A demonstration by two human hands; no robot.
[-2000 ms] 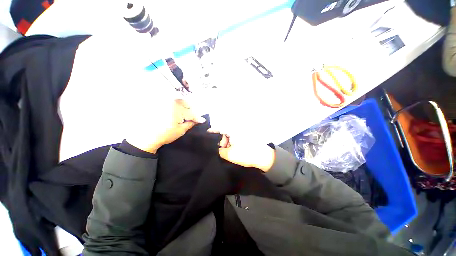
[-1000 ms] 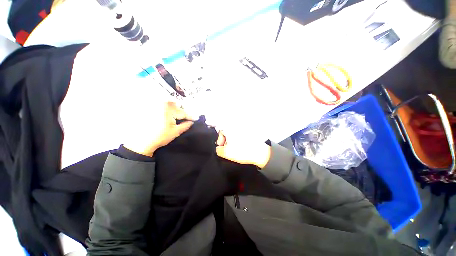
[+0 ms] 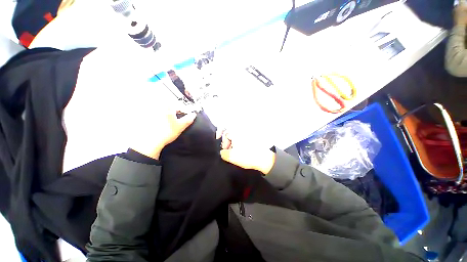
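The black garment [image 3: 179, 179] lies across the wearer's lap and is heaped along the left of the white table. Its narrow top edge reaches up to the presser foot and needle [image 3: 190, 105]. My left hand [image 3: 158, 130] is just below and left of the needle, its fingertips gripping the garment. My right hand [image 3: 246, 153] is lower and to the right, its fingertips pinching the garment's right edge. Glare washes out much of both hands. A grey-black lamp [image 3: 142, 36] hangs above the needle area.
Scissors with red-orange and yellow handles [image 3: 334, 93] lie right of the needle. A slim dark tool [image 3: 259, 75] lies between. A dark control panel [image 3: 333, 15] is at the back. A blue crate [image 3: 404, 204] with a clear plastic bag [image 3: 340, 148] is below right. Another person's sleeve [image 3: 457, 51] shows far right.
The garment's edge has moved up to the needle, and its small raised tip between the hands now lies at the presser foot. My left fingertips are closer to the needle. The view has shifted slightly.
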